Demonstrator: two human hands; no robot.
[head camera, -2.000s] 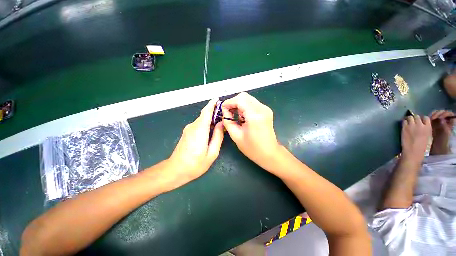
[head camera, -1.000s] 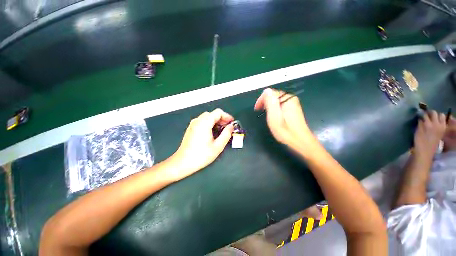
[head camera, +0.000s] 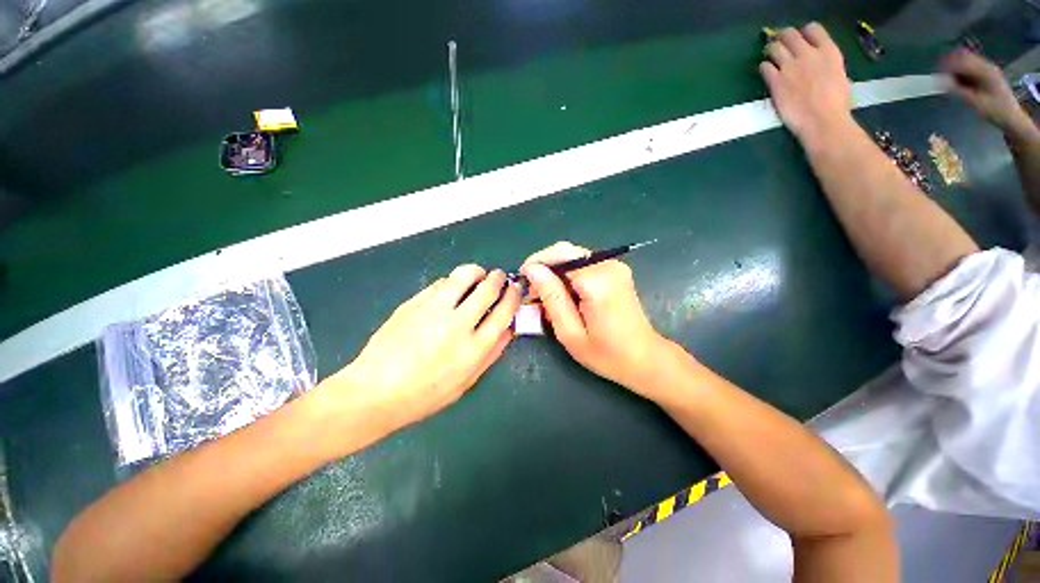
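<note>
My left hand (head camera: 439, 342) holds a small electronic unit (head camera: 516, 285) at the middle of the bench; the fingers hide most of it. A small whitish battery block (head camera: 528, 320) hangs from its near side, between my two hands. My right hand (head camera: 587, 310) touches the unit with its fingertips. It also holds dark tweezers (head camera: 593, 259), which lie across the hand with the fine pale points outward to the right, away from the unit.
A clear plastic bag (head camera: 211, 370) lies left on the bench. Beyond the whitish rail (head camera: 342, 226), the belt carries another unit (head camera: 249, 153) and a thin pale strip (head camera: 456, 108). At right, a neighbour's hand (head camera: 807, 82) reaches over the belt. Metallic parts (head camera: 904, 159) and cream parts (head camera: 945, 161) lie nearby.
My right hand has come back to the unit from the right, and the tweezers now show clearly. The neighbour's hand has moved from the bench to the belt.
</note>
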